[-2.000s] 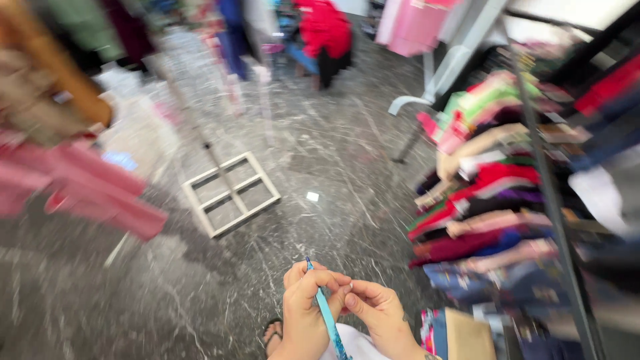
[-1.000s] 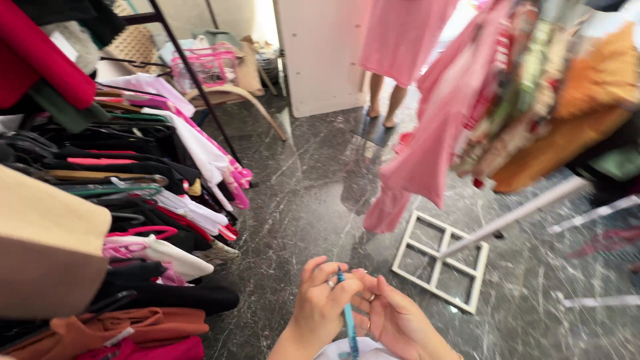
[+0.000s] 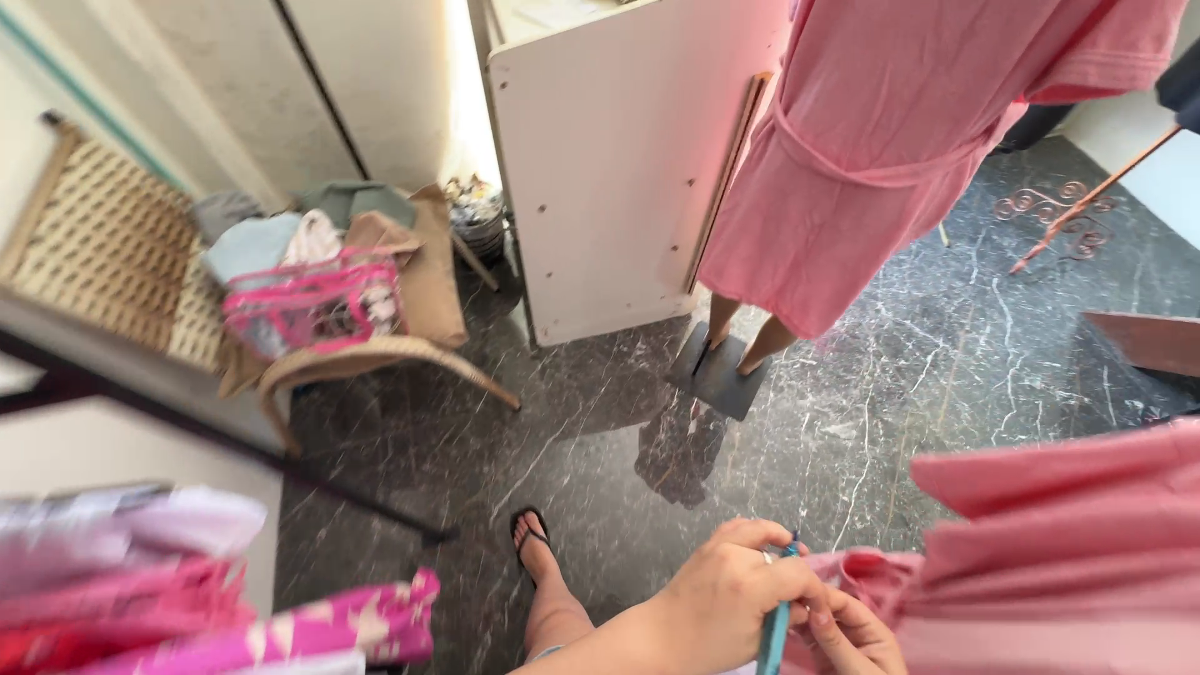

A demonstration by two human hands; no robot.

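My left hand (image 3: 727, 586) is closed around a slim turquoise tool (image 3: 774, 623), whose dark narrow tip points up past the fingers; its exact kind is unclear. Fingers of my right hand (image 3: 848, 633) meet the left fingertips at the lower edge of the view. Whether something small is pinched between them cannot be told. Pink garments (image 3: 1059, 553) hang just right of and behind the hands.
A mannequin in a pink belted robe (image 3: 844, 187) stands on a dark base plate (image 3: 720, 370) beside a white panel (image 3: 600, 178). A woven chair (image 3: 394, 352) holds a clear pink-trimmed bag (image 3: 314, 305). Clothes (image 3: 281, 633) hang at lower left. My sandalled foot (image 3: 532, 534) is on the marble floor.
The view has swung far round and moved on through the clothes racks; the mannequin and chair are now closer. The turquoise tool has stayed in my left hand, with both hands close together.
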